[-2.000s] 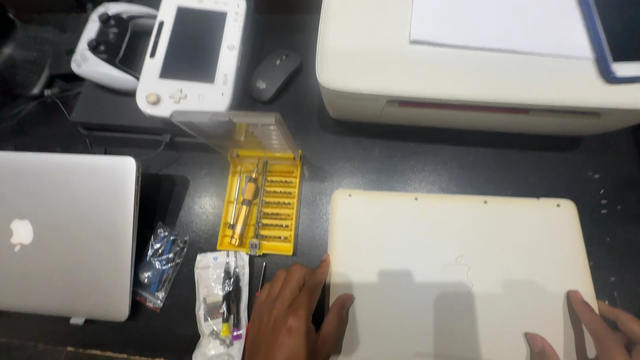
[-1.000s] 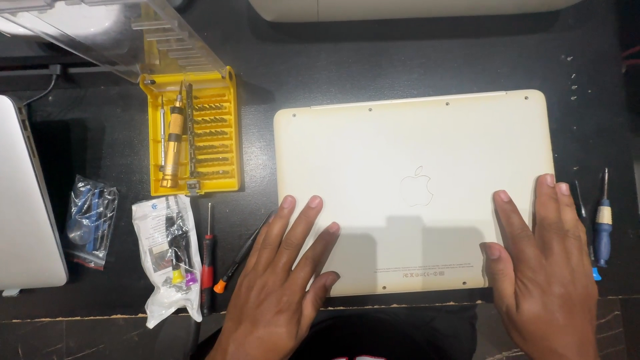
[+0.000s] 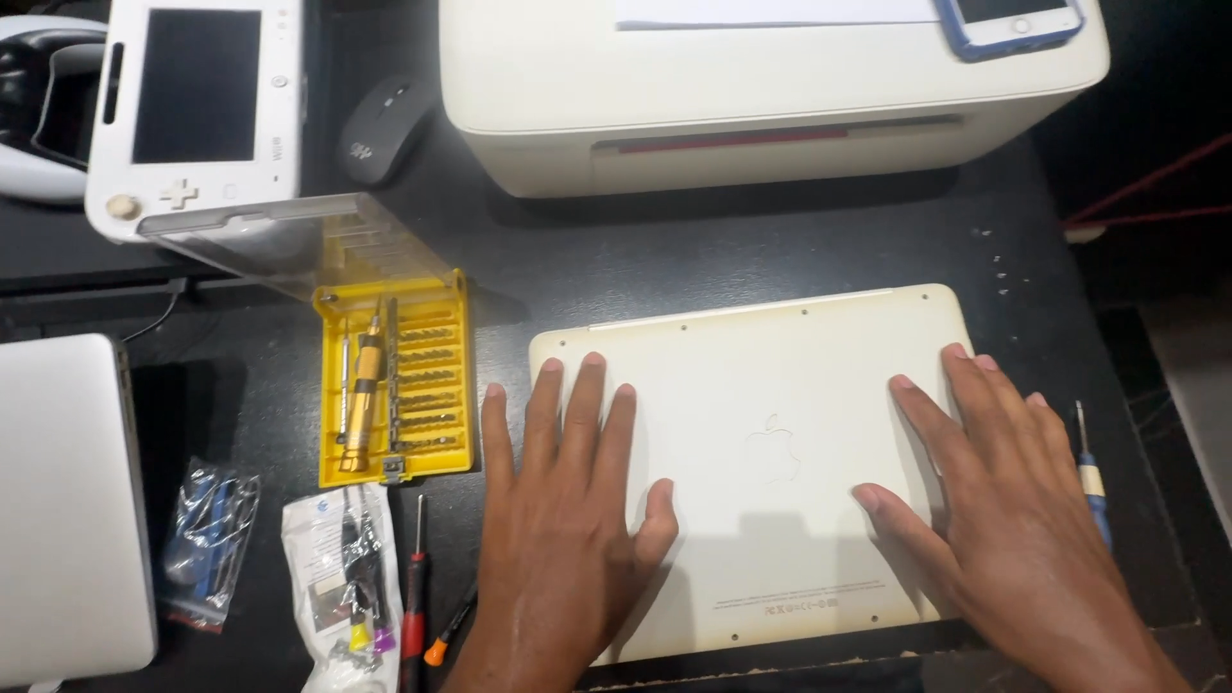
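A white Apple laptop (image 3: 731,385) lies upside down on the black table, its bottom cover with screws facing up. My left hand (image 3: 568,500) rests flat over its left part, fingers spread. Over the right edge lies my right hand (image 3: 1001,491), fingers also apart. Neither hand grips anything. Left of my left hand are a red-and-black screwdriver (image 3: 415,587) and an orange-tipped screwdriver (image 3: 445,640). A yellow bit set case (image 3: 467,385) with its clear lid raised holds a gold driver (image 3: 363,395) and several bits. A blue-handled screwdriver (image 3: 1091,481) lies beyond my right hand.
At the left are a silver laptop (image 3: 67,510), a bag of blue tools (image 3: 214,544) and a white plastic packet (image 3: 318,597). Behind stand a white printer (image 3: 770,87) bearing a phone (image 3: 1020,24), a mouse (image 3: 385,130) and a game controller with screen (image 3: 197,87). Small screws (image 3: 999,260) lie at right.
My left hand, beside the laptop's left edge two seconds ago, now lies over its cover. My right hand is still at the right part. The view has shifted.
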